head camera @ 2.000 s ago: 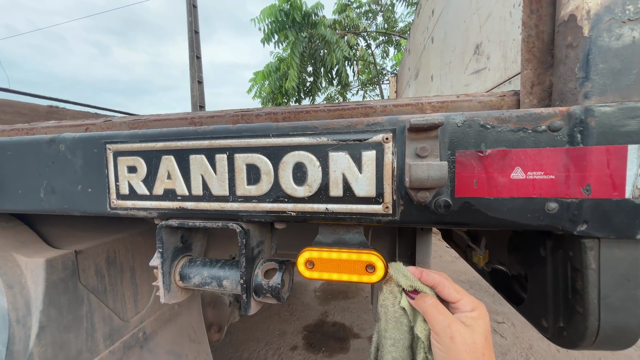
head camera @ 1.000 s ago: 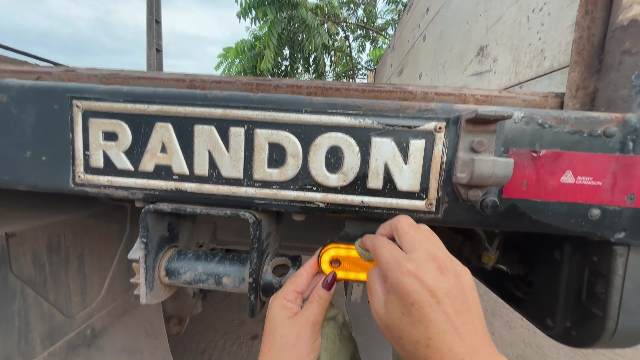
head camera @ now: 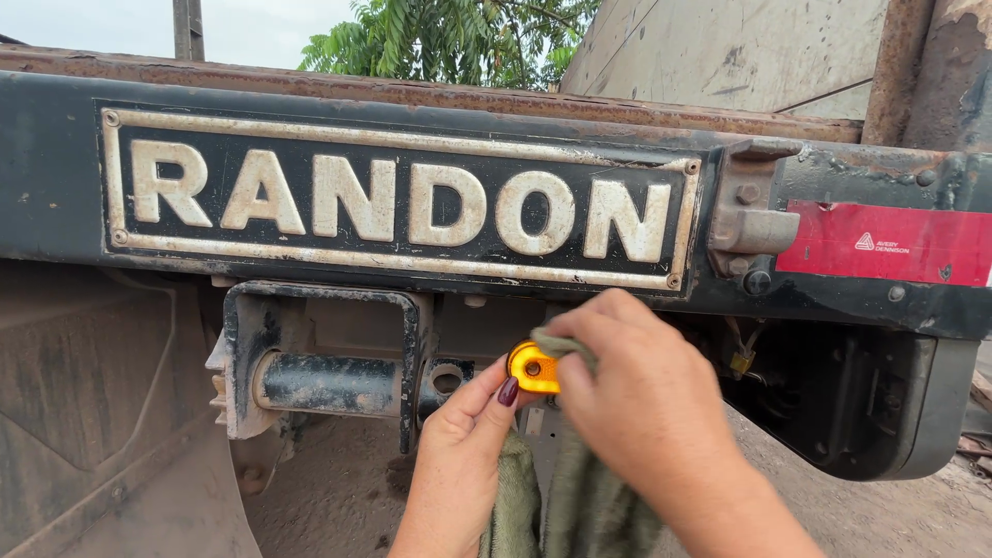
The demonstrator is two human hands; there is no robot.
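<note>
An amber side marker lamp (head camera: 533,367), lit, sits below the trailer's metal nameplate (head camera: 403,198). Thumb and fingers of my left hand (head camera: 465,442) grip its left end. My right hand (head camera: 643,387), slightly blurred, presses a folded part of a green cloth (head camera: 511,496) against the lamp's face and covers its right end. The rest of the cloth hangs below and between my hands.
Left of the lamp is a steel bracket (head camera: 236,310) with a round crossbar (head camera: 333,385). A latch fitting (head camera: 752,209) and red reflective tape (head camera: 891,242) are on the black frame rail. A black housing (head camera: 922,411) hangs at the right, with wires beside it.
My left hand has come into view and taken hold of the lamp's left end. My right hand has moved from beside the lamp onto its face with the cloth. The view has come closer.
</note>
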